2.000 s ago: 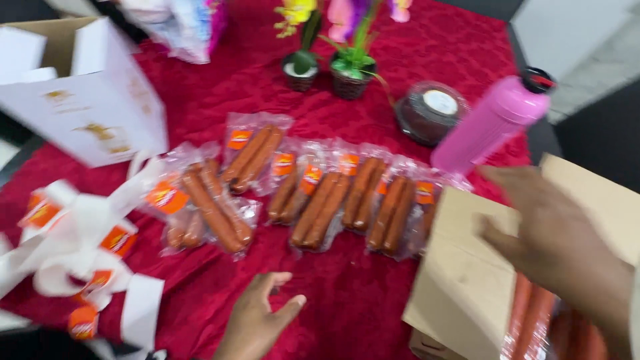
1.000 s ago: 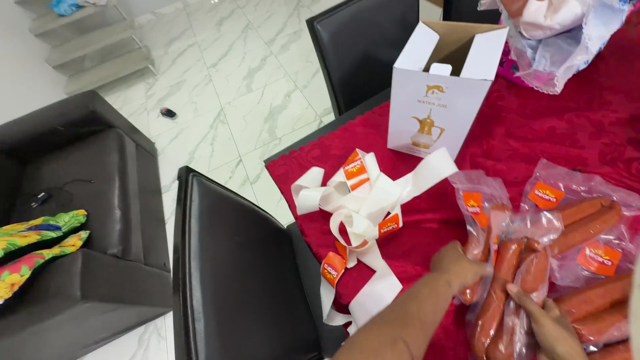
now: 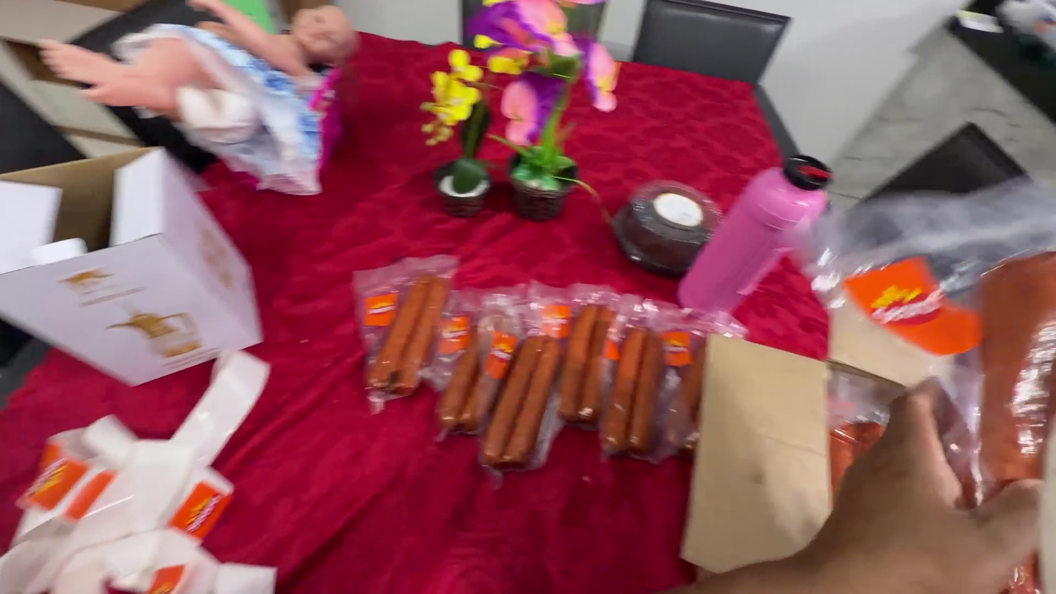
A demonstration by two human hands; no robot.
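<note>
At the lower right, my left hand (image 3: 907, 487) grips a clear plastic packet of sausages (image 3: 1015, 371) with an orange label, raised above an open cardboard carton. More packed sausages (image 3: 854, 445) show inside the carton (image 3: 759, 454), behind my hand. Left of the carton, several clear packets of sausages (image 3: 520, 400) lie in a row on the red tablecloth (image 3: 363, 495), each with an orange label. A heap of white label strip (image 3: 140, 503) with orange labels lies at the lower left. My right hand is out of view.
A white box (image 3: 157, 289) stands open at the left, below a doll (image 3: 247, 91). Two potted artificial flowers (image 3: 540, 177), a dark round container (image 3: 668, 227) and a pink bottle (image 3: 755, 239) stand beyond the packets. Black chairs (image 3: 709, 37) surround the table.
The view has swung back right. Sausage packets that both hands touched near the label strips are gone from that spot; my left hand now holds a packet over the carton.
</note>
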